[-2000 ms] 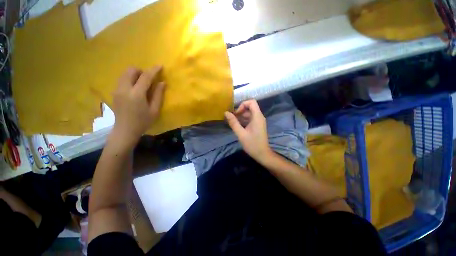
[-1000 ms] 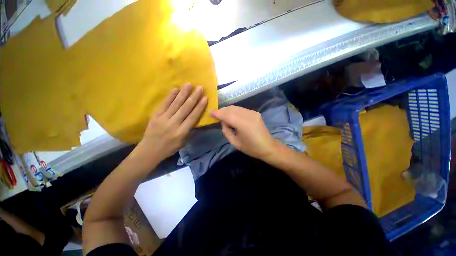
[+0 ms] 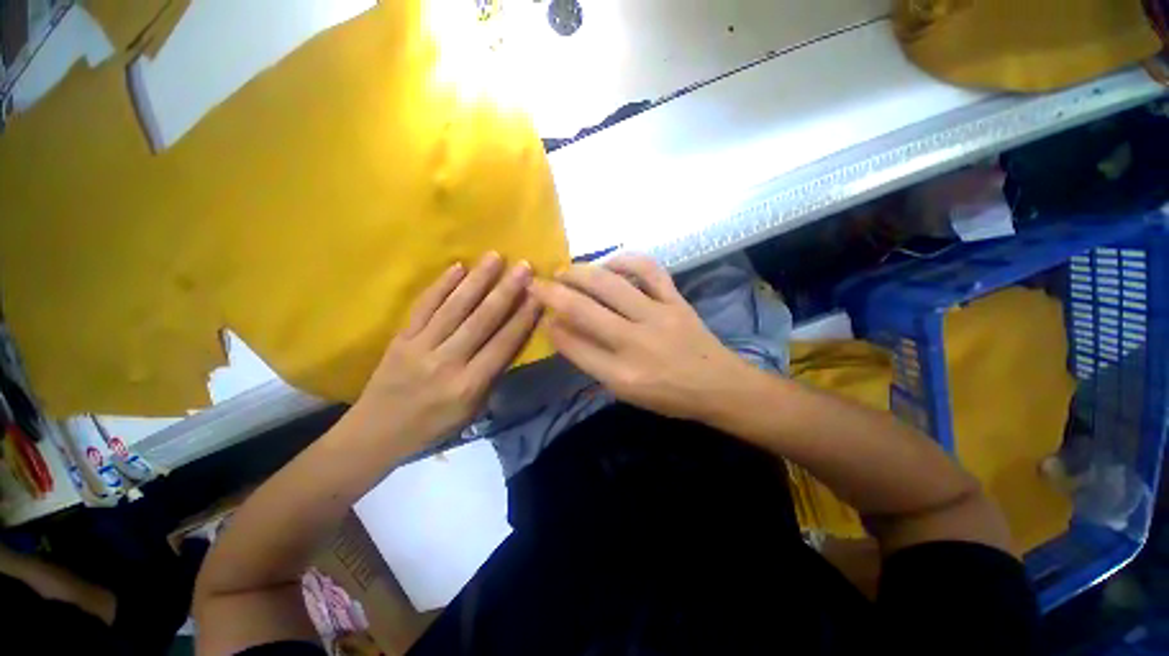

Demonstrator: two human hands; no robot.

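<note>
A mustard-yellow fabric panel (image 3: pixel 295 218) lies spread over the white table, its right end in bright light and its near edge over the table's front edge. My left hand (image 3: pixel 449 346) lies flat on its near right part, palm down, fingers nearly straight. My right hand (image 3: pixel 635 327) is at the panel's right near corner, thumb and fingers bent over the edge and pinching it. Its fingertips are beside those of my left hand. What lies under both hands is hidden.
A smaller yellow pile (image 3: pixel 1026 45) is on the table at the upper right. A blue plastic basket (image 3: pixel 942 385) with yellow pieces stands right of my lap. Red-handled scissors (image 3: pixel 26 455) and white tubes (image 3: pixel 109 461) lie at the left table edge. Another person's arm (image 3: pixel 58 583) shows lower left.
My left hand has moved right and nearer from the panel's middle to beside my right hand. My right hand has closed in over the corner. The panel's left part has shifted toward the left picture edge.
</note>
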